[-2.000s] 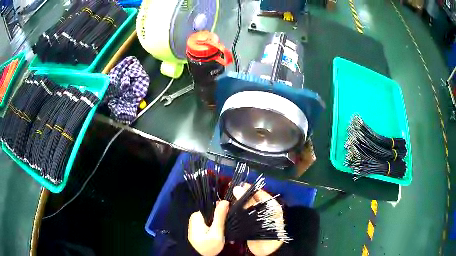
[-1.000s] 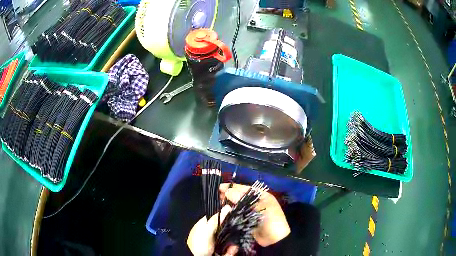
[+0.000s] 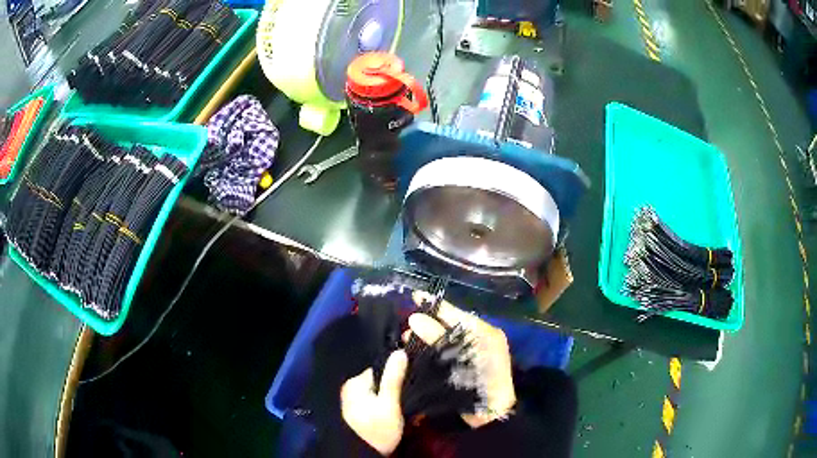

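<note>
My left hand (image 3: 376, 407) grips a bunch of black wires (image 3: 381, 326) whose pale ends point up, blurred. My right hand (image 3: 470, 353) is close beside it at the right, holding another fanned bunch of black wires with silvery tips towards the lower right. A few dark wires stand up between the thumb and fingers of my right hand. Both hands are above the blue bin (image 3: 309, 344), below the bench edge. Red bits show in the bin under the wires. Some fingers are hidden by the wires.
The disc machine (image 3: 479, 228) is just beyond my hands. A teal tray (image 3: 672, 170) with banded wire bundles is at right. Two teal trays of bundles (image 3: 94, 215) are at left. A checked cloth (image 3: 240, 152), wrench (image 3: 330, 165), bottle (image 3: 381, 116) and fan (image 3: 291, 54) stand between.
The wires in my left hand are now spread and blurred instead of upright and neat. My right hand has turned, its silvery tips now towards the lower right. The view has shifted slightly.
</note>
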